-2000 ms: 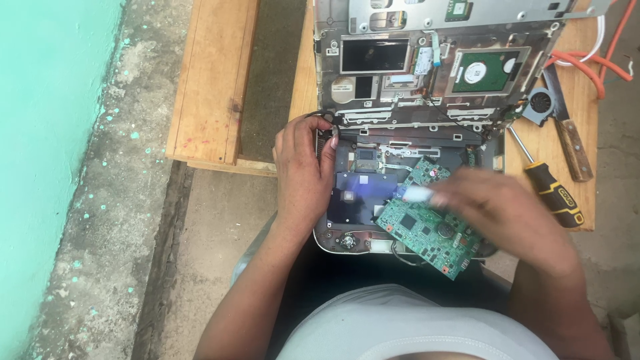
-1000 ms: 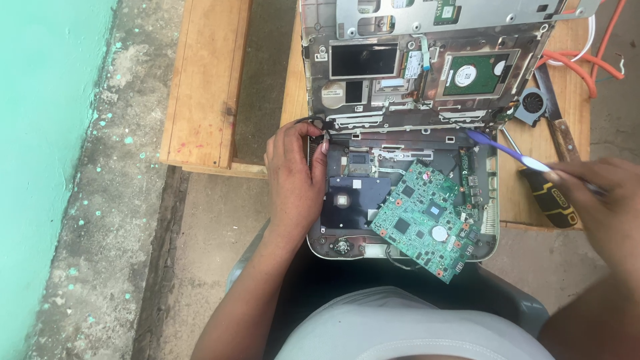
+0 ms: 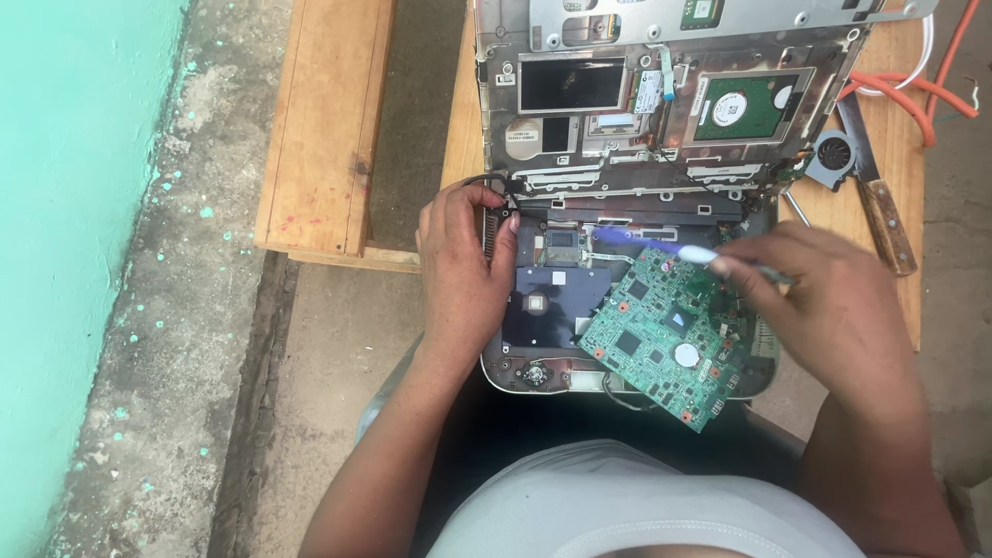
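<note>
An opened laptop chassis [image 3: 554, 360] lies before me, its upper half [image 3: 496, 93] folded back. Inside the lower half, a green circuit board [image 3: 651, 341] sits at a slant at the right and overhangs the front edge. With my left hand [image 3: 473, 267] I grip the chassis's left hinge corner, beside a black cable [image 3: 487, 178]; whether the fingers pinch the cable cannot be told. My right hand [image 3: 821, 302], slightly blurred, holds a toothbrush [image 3: 697, 254] by its handle. The blurred purple bristle end is over the chassis, just above the board's upper left edge.
To the right on the wooden table [image 3: 907, 186] lie a small cooling fan [image 3: 834, 155], a wooden-handled knife [image 3: 887, 225] and orange cable [image 3: 899, 93]. A thin metal shaft [image 3: 796, 208] shows by my right hand. A wooden bench [image 3: 322, 132] stands at left beside a concrete ledge [image 3: 178, 256].
My right hand has moved left with the toothbrush since one second ago, when its head was at the right part of the hinge edge. My left hand stays at the left corner.
</note>
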